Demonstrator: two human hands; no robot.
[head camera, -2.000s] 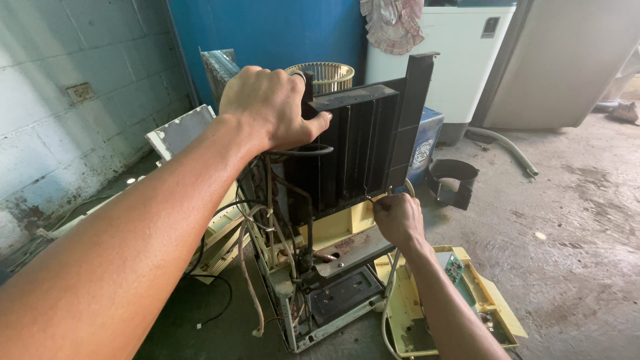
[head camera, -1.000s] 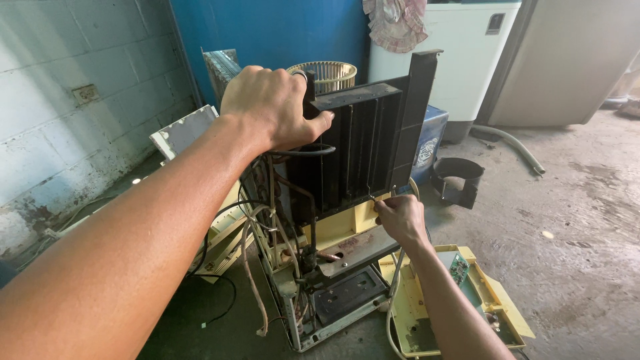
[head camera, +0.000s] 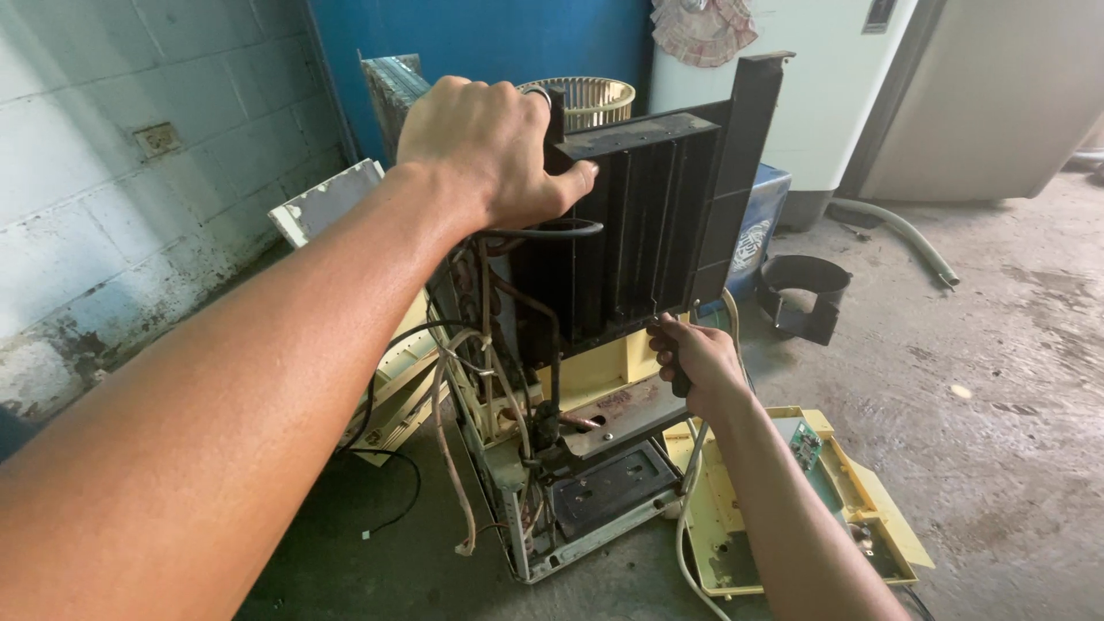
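A black ribbed panel (head camera: 638, 233) stands upright on the metal base frame (head camera: 604, 535) of a partly dismantled appliance. My left hand (head camera: 492, 151) grips the upper left edge of this panel, with the thumb on its front and the fingers behind. At the panel's lower edge, my right hand (head camera: 699, 358) is closed around a dark-handled tool (head camera: 680, 375); its tip is too small to make out. Copper tubing (head camera: 548, 315) and loose wires (head camera: 444, 414) run down the left side. A rusty metal bracket (head camera: 621, 418) lies below the panel.
On the floor at right are a yellow plastic housing (head camera: 733, 552) with a green circuit board (head camera: 806, 444), a black ring-shaped part (head camera: 802, 297) and a grey hose (head camera: 906, 228). A cream blower wheel (head camera: 595, 99) is behind the panel. A block wall (head camera: 155, 207) stands at left.
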